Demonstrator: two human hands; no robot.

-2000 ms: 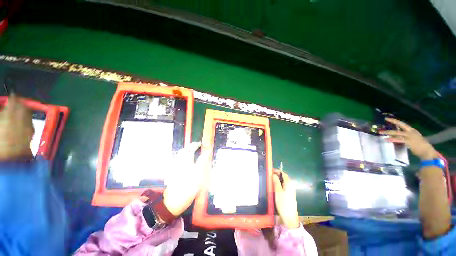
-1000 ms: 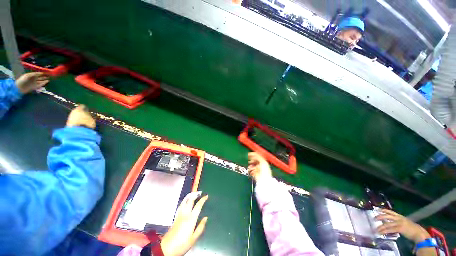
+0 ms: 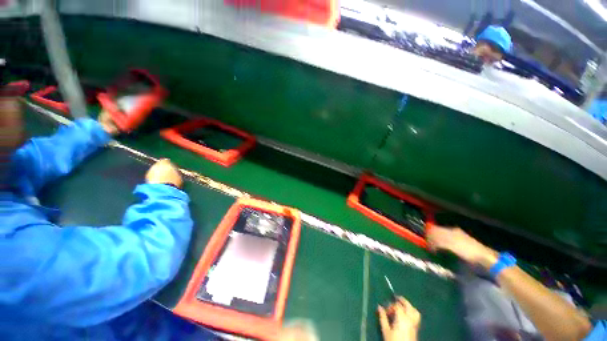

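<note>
An open tablet [image 3: 241,265] in a red-orange frame [image 3: 287,266] lies on the dark green bench, its board end towards the belt and the silver-white battery in its middle. My left hand [image 3: 299,331] is a blur at the frame's lower right corner, mostly cut off by the bottom edge; its fingers cannot be made out. My right hand [image 3: 399,318] is low at right, over the bench, with a thin pointed tool [image 3: 389,286], perhaps tweezers, between its fingers. Its wrist is out of the picture.
Framed tablets lie on the green belt [image 3: 293,183] beyond the chipped bench edge. A neighbour's hand [image 3: 459,243] with a blue wristband touches the right one. A blue-sleeved neighbour [image 3: 100,266] at left holds a framed tablet up. Blurred grey trays [image 3: 489,303] are at lower right.
My right hand has drawn back from the belt to the bench, and the tool now shows. My left hand has moved down off the tablet. The neighbour's hand has moved from the trays to the belt tablet.
</note>
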